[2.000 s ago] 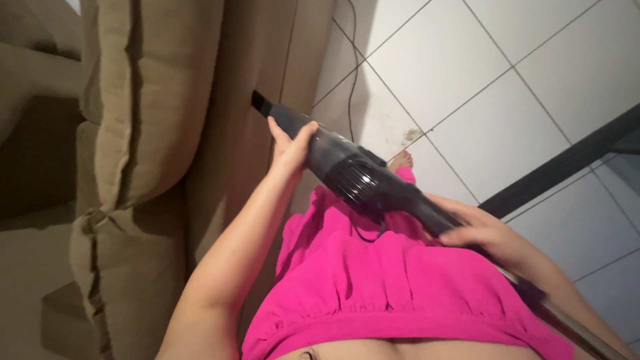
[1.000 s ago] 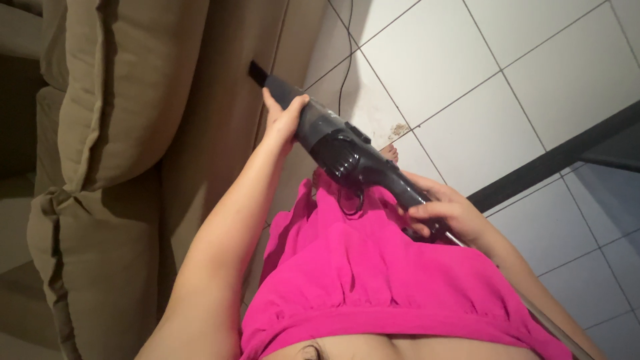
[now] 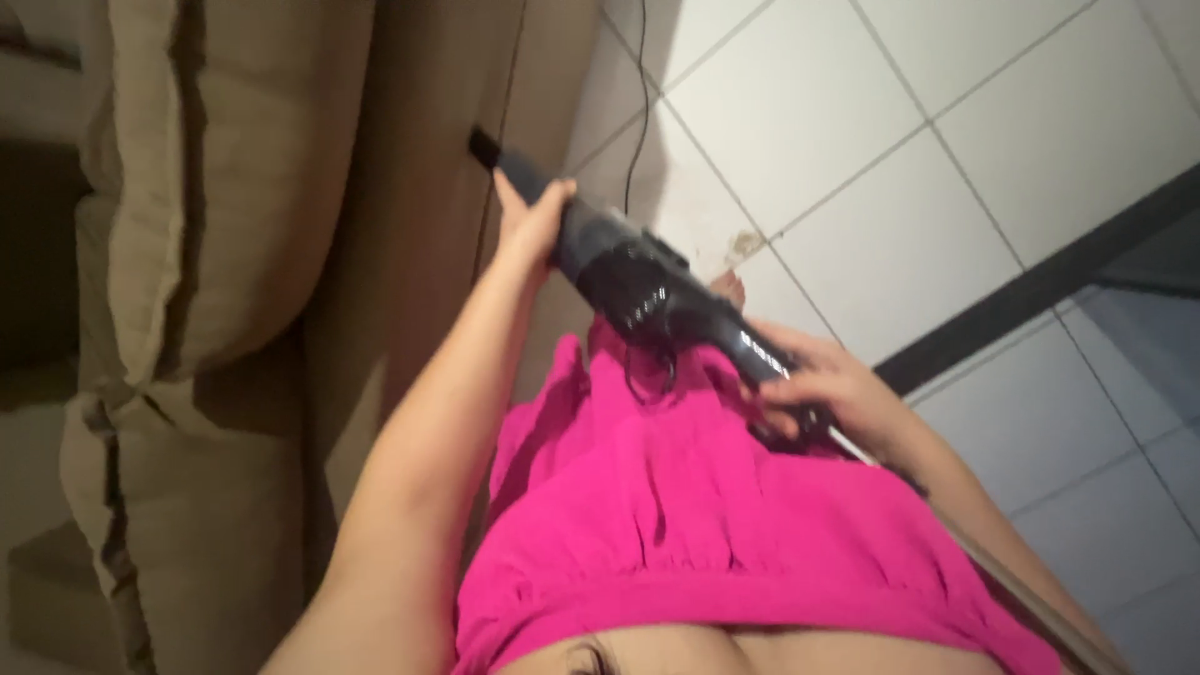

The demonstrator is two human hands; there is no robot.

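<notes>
A black handheld vacuum cleaner (image 3: 647,291) lies slantwise across my front, over pink clothing. My left hand (image 3: 532,220) grips its narrow front part, just behind the dark nozzle tip (image 3: 484,147). That tip is over the side of the brown sofa (image 3: 431,141); whether it touches the fabric cannot be told. Around the handle at the rear, my right hand (image 3: 811,384) is closed. A pole (image 3: 1022,591) runs from near that handle to the lower right, past my right forearm. A short dark loop hangs under the vacuum's body.
Sofa cushions (image 3: 225,187) fill the left. A thin black cord (image 3: 642,112) lies on the white tiled floor (image 3: 806,103), near a brownish stain (image 3: 745,246) and a foot (image 3: 729,286). A dark bar (image 3: 1041,277) crosses the right side.
My right hand has shifted its hold on the vacuum's handle since two seconds ago. My left hand still holds the front part.
</notes>
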